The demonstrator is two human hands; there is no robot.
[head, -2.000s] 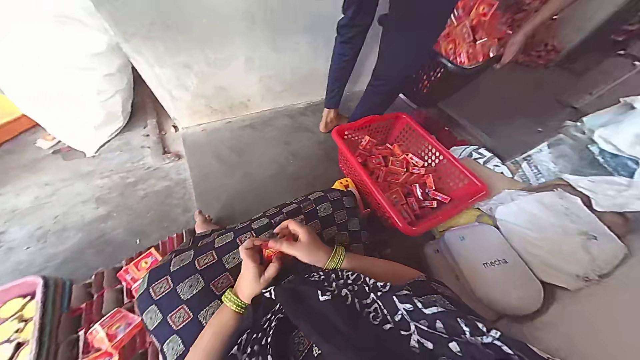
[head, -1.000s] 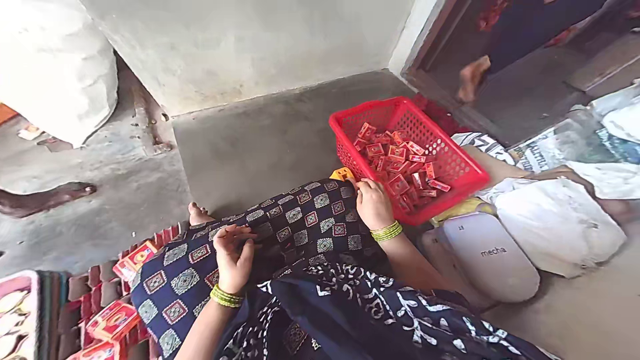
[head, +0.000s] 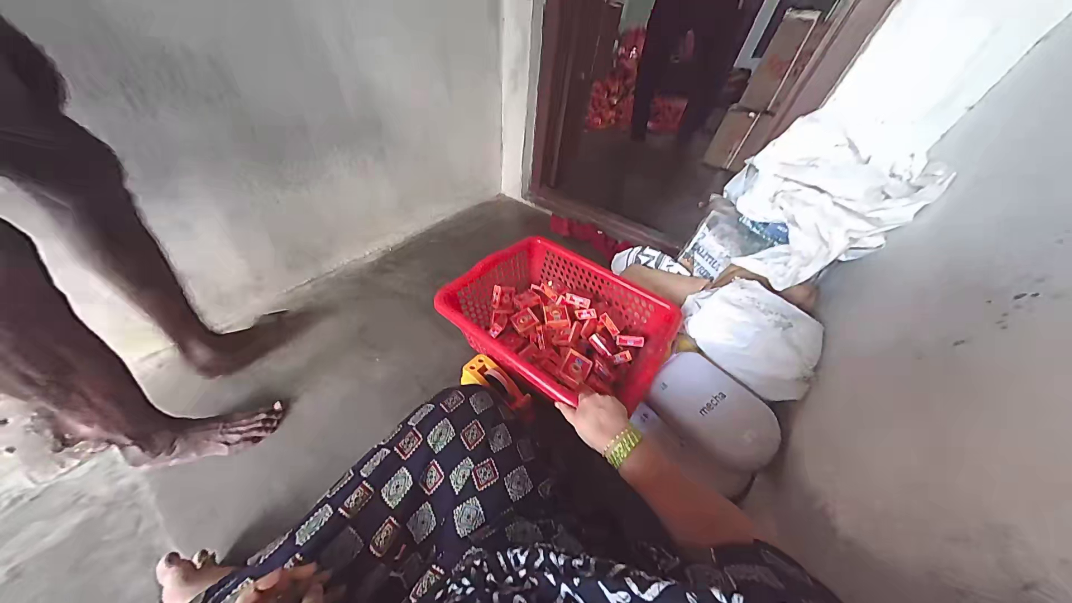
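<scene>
My right hand (head: 596, 420) grips the near rim of a red perforated plastic basket (head: 481, 322), its fingertips on the edge. Many small red printed boxes (head: 575, 367) lie loosely heaped in the basket. At the bottom edge, my left hand (head: 285, 584) rests low on the dark patterned cloth (head: 431, 477) over my leg; it is partly cut off, so its fingers are not clear and no object shows in it. A yellow and orange object (head: 486, 373) stands between my knee and the basket.
Another person's bare legs (head: 126, 218) are at the left, on the grey floor. White sacks (head: 754, 335) and a light rounded case (head: 712, 410) lie right of the basket, by the wall. Behind is a doorway (head: 578, 92) with a dark figure and red items beyond.
My hands were together on a small red item over my lap, then came apart. My right hand has moved onto the basket rim. Another person's legs have come in at the left. The view has swung right.
</scene>
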